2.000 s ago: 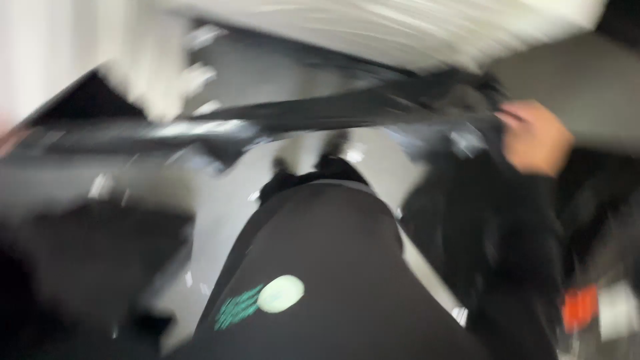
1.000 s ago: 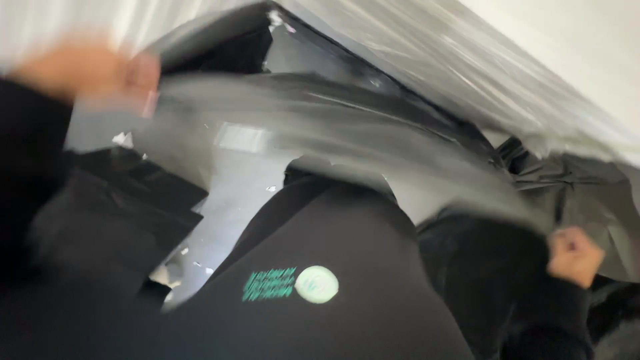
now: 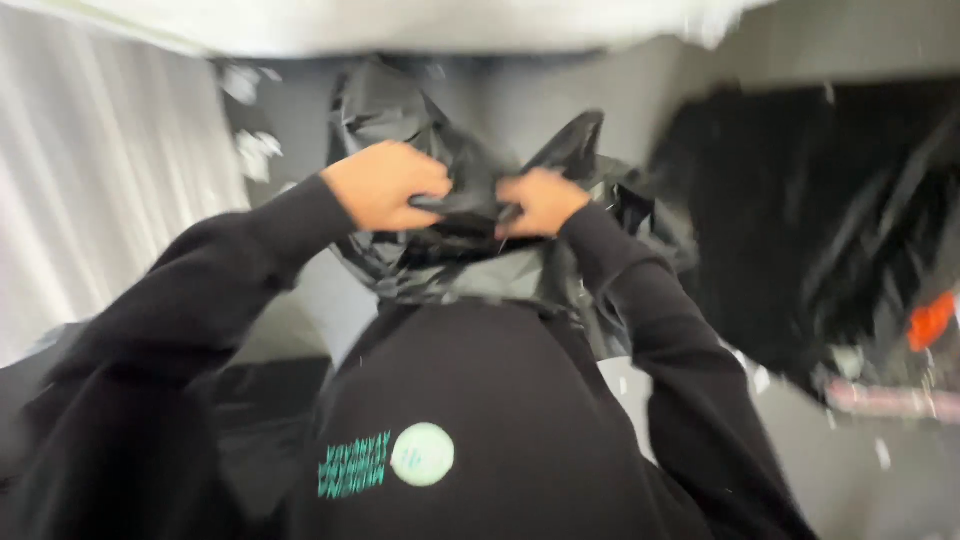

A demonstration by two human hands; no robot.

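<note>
A crumpled black plastic sheet or bag (image 3: 480,169) hangs in front of my torso, thin and shiny, with folds rising behind both hands. My left hand (image 3: 390,187) grips its gathered edge between thumb and fingers. A short way to the right, my right hand (image 3: 541,202) pinches the same plastic. A dark stretch of it sags between the two hands, and its lower part lies against the front of my black sweatshirt (image 3: 487,375). Motion blur hides the fingertips, and whether it is a bag or a sheet I cannot tell.
Translucent whitish plastic (image 3: 127,165) hangs at the left, and a pale blurred surface (image 3: 450,26) crosses the top. At the right is a large black plastic bag (image 3: 765,225), with a bright orange item (image 3: 931,321) beside it. White scraps (image 3: 256,154) are scattered about the grey floor.
My hands were wide apart with the black plastic stretched between them; they have come close together in front of me, and the plastic is now bunched.
</note>
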